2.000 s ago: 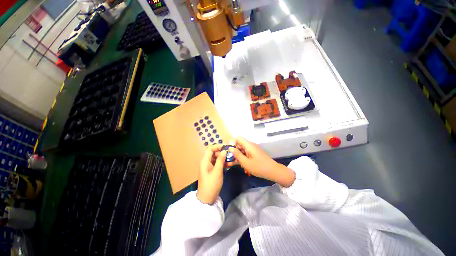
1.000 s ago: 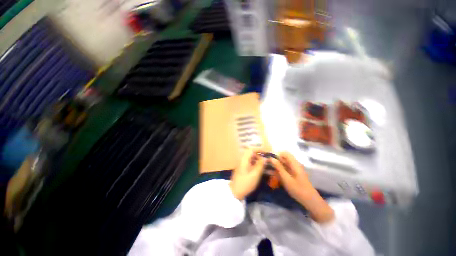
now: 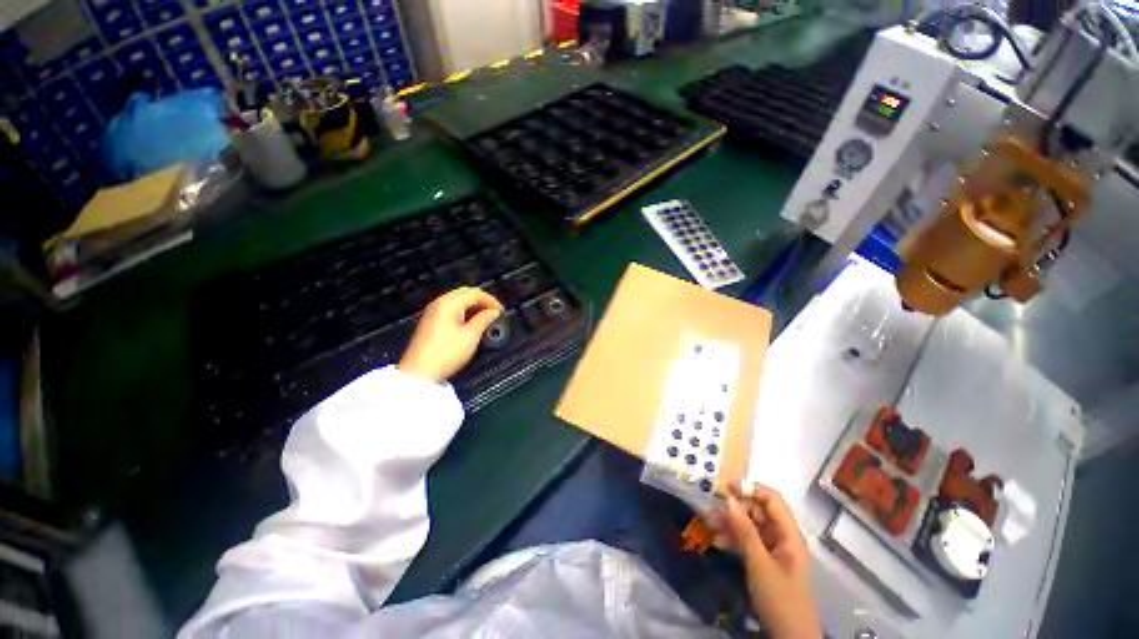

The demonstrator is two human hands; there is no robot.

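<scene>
My left hand (image 3: 452, 335) is over the near stack of black blister trays (image 3: 375, 293), fingertips together beside a round housing (image 3: 497, 332) in a pocket. Another round housing (image 3: 556, 305) sits in a pocket to its right. Whether my left fingers hold anything is hidden. My right hand (image 3: 772, 549) is at the near corner of the die-cut adhesive sheet (image 3: 687, 437), thumb and finger close together; I cannot tell if they grip it. The white sheet with black dots lies on the tan work pad (image 3: 637, 356).
A second adhesive sheet (image 3: 695, 243) lies on the green mat beyond the pad. Another blister tray (image 3: 581, 150) is farther back. At right are red-brown fixture nests (image 3: 878, 489), a round white cap (image 3: 962, 543) and the gold-orange dispensing head (image 3: 956, 256). An orange item (image 3: 697, 534) hangs near my right hand.
My hands were together holding a round part at the pad's near edge. They are now apart, the left over the near tray stack. The view has turned left.
</scene>
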